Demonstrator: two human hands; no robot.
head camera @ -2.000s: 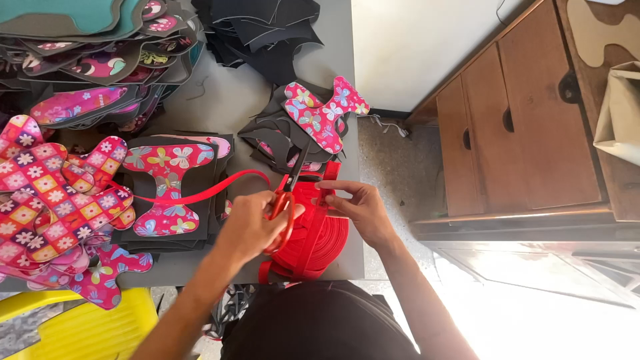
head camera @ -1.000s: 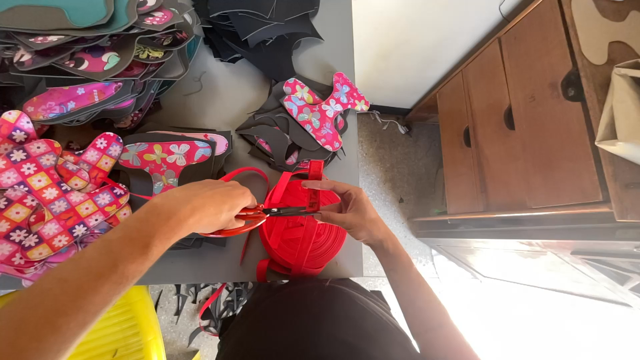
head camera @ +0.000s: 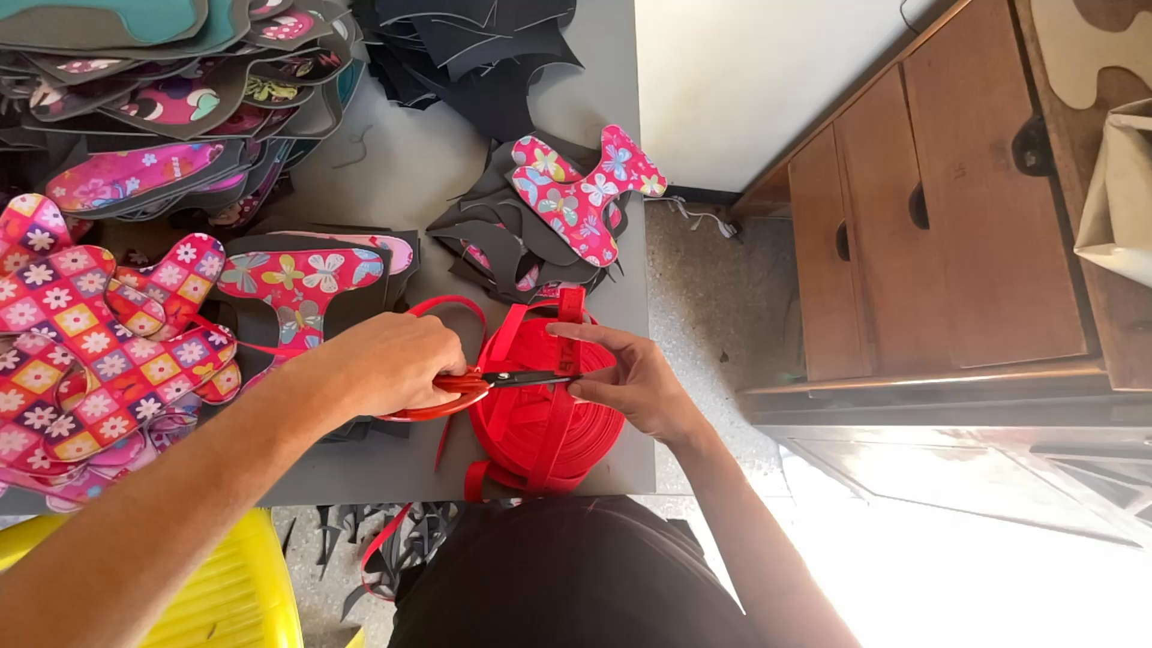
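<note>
My left hand (head camera: 396, 364) grips the red handles of a pair of scissors (head camera: 472, 382), whose dark blades point right across a roll of red strap (head camera: 540, 432). Near the blade tips, the thumb and fingers of my right hand (head camera: 634, 373) hold a raised part of the red strap (head camera: 570, 351). A loop of the strap rises left of the roll. Left of the hands lies a stack of dark pieces topped by a pink butterfly-print cutout (head camera: 301, 279). Beyond the roll, another butterfly-print cutout (head camera: 589, 193) rests on dark grey pieces.
Checkered floral cutouts (head camera: 99, 351) cover the left of the grey table (head camera: 396, 171). Behind them rise piled printed pieces (head camera: 180, 99); black sheet pieces (head camera: 459, 45) lie farther back. A yellow plastic chair (head camera: 225, 585) stands at lower left, a wooden cabinet (head camera: 972, 198) at right.
The scissors have turned from pointing away to pointing right across the roll. My left hand has shifted left and lies behind them. My right hand has stayed beside the raised strap.
</note>
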